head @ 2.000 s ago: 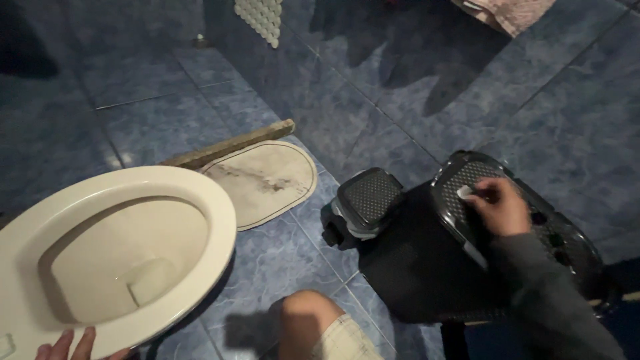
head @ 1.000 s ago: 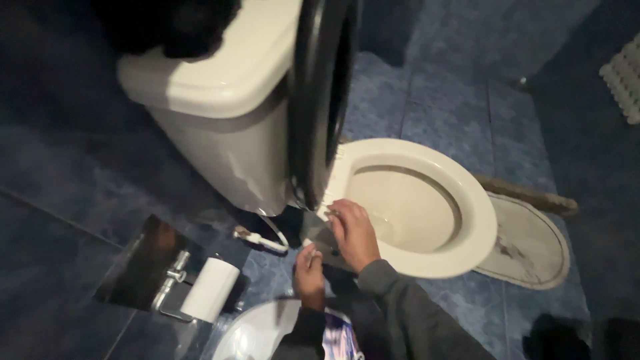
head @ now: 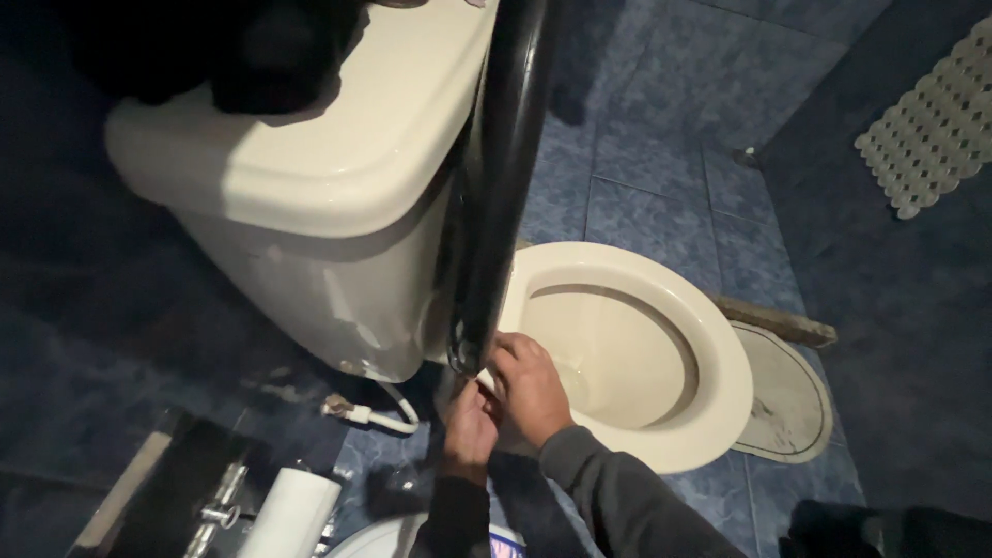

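Both hands meet at the near rear edge of the cream toilet bowl [head: 721, 387], beside the hinge end of the raised black toilet seat [head: 504, 186]. My right hand [head: 533, 384] rests over the rim with its fingers curled by the hinge. Just left of it and lower, my left hand [head: 470, 426] has its fingers bent up under the seat's end. A small white piece [head: 487, 380] shows between the fingertips; which hand holds it, I cannot tell. The cream toilet tank [head: 333, 287] stands left of the seat.
Dark cloth [head: 271, 54] lies on the tank lid. A white hose [head: 395, 422] runs below the tank. A toilet paper roll [head: 291, 515] hangs at lower left. Beyond the bowl are a wooden strip [head: 775, 322] and an oval mat [head: 783, 395]. A bubbled mat [head: 930, 124] hangs at upper right.
Two seconds ago my right hand was at a black lidded bin and my left on the bowl rim; now both are together by the seat hinge. The view has swung left.
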